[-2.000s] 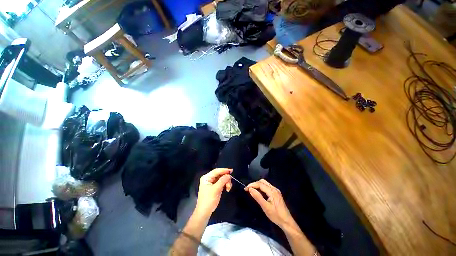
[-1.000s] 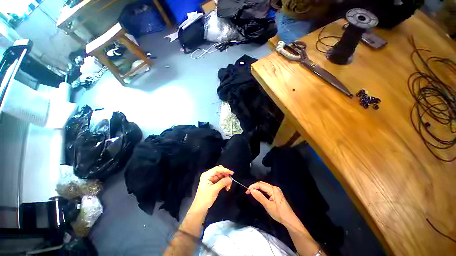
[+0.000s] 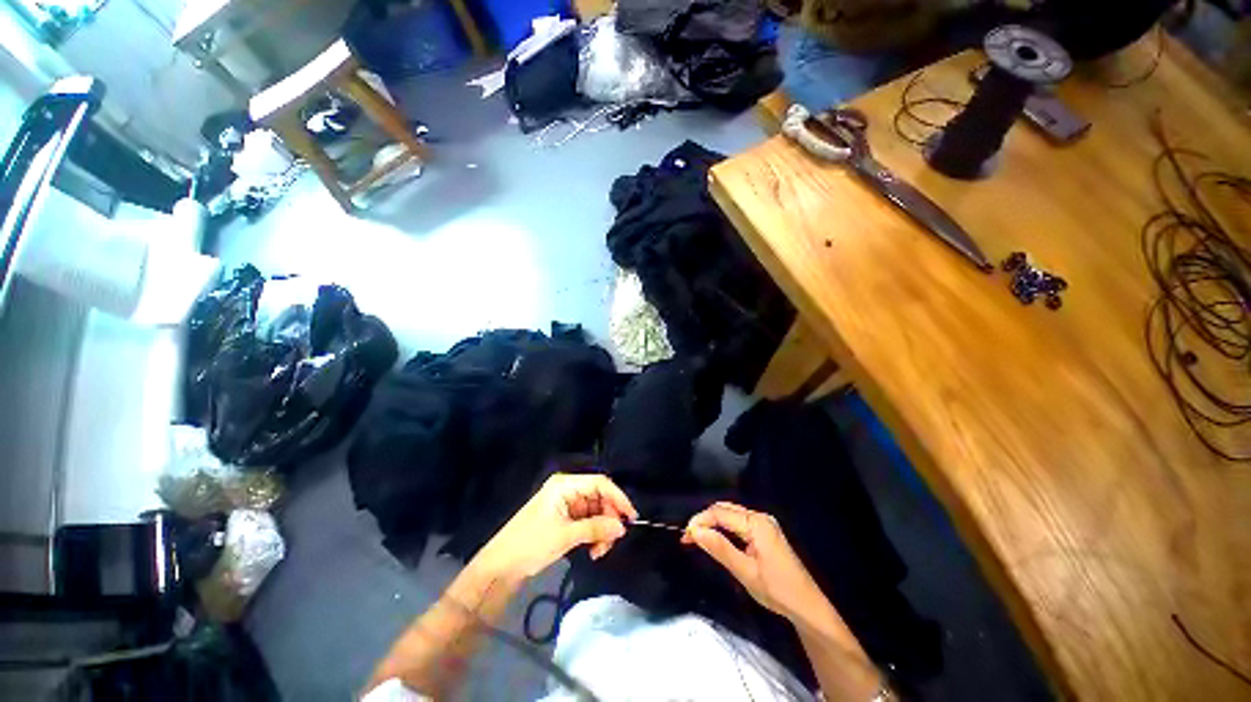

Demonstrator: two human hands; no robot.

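My left hand (image 3: 583,521) and my right hand (image 3: 734,535) are bare and held close together over the lap. Between their fingertips a short, thin, pale line (image 3: 657,525) runs nearly level, each hand pinching one end. It looks like a thin metal rod, but it is too small to be sure. Black cloth (image 3: 686,549) lies on the lap below and behind the hands. A dark blurred strand crosses my left forearm. A dark loop (image 3: 546,610), perhaps a scissor handle, shows beside the white cloth (image 3: 638,651) at the bottom.
The wooden table (image 3: 878,316) at right bears shears (image 3: 906,192), a black spool (image 3: 981,117), tiny black pieces (image 3: 1033,281), a cord coil (image 3: 1207,316) and a phone (image 3: 1054,113). Black garments (image 3: 480,412) and a black bag (image 3: 288,370) lie on the floor. A person sits beyond the table.
The pale line has turned from slanting to nearly level, as my left hand came down. The dark loop has come into view. The whole view has shifted slightly.
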